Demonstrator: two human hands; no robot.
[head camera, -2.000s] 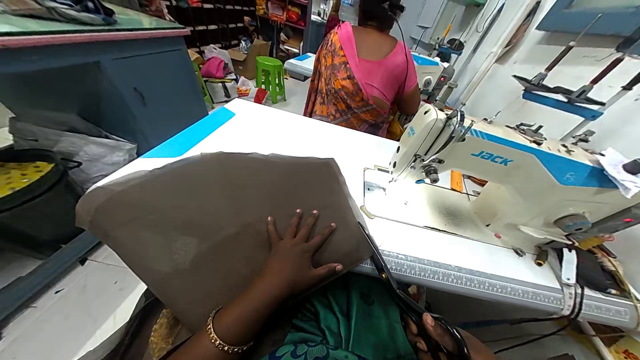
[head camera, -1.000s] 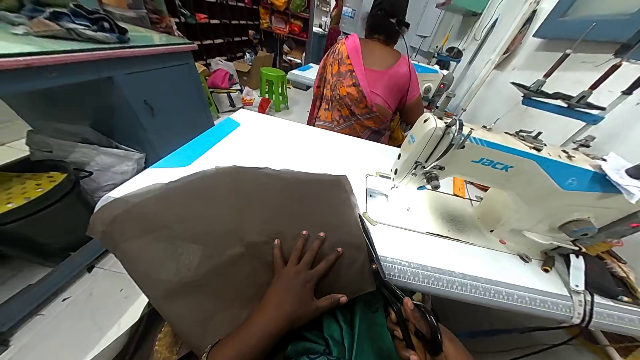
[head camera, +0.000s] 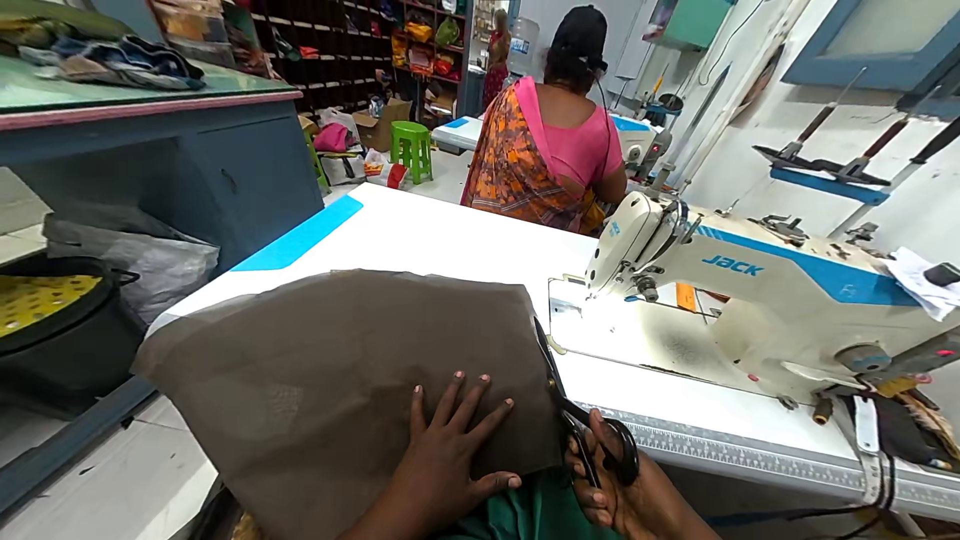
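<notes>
A dark brown sheer fabric (head camera: 337, 360) lies over the left part of the white sewing table (head camera: 450, 232) and hangs past its near edge. My left hand (head camera: 454, 450) rests flat on the fabric with its fingers spread. In my right hand (head camera: 607, 480) are black-handled fabric scissors (head camera: 559, 386), their blades along the fabric's right edge. How far the blades are apart is hard to tell. To the right of the scissors stands a white and blue Jack sewing machine (head camera: 750, 277). Green cloth (head camera: 536, 510) shows beneath my hands.
A person (head camera: 555, 135) sits ahead with their back to me at another machine. Thread cones' stand (head camera: 832, 172) is at the right. A black tub (head camera: 67, 360) and a grey cabinet (head camera: 247, 172) stand left, a green stool (head camera: 411, 150) farther back. A measuring tape (head camera: 720, 446) runs along the table's front edge.
My right hand and the scissors have moved up along the fabric's right edge since two seconds ago. My left hand stays spread on the fabric. The view has shifted slightly.
</notes>
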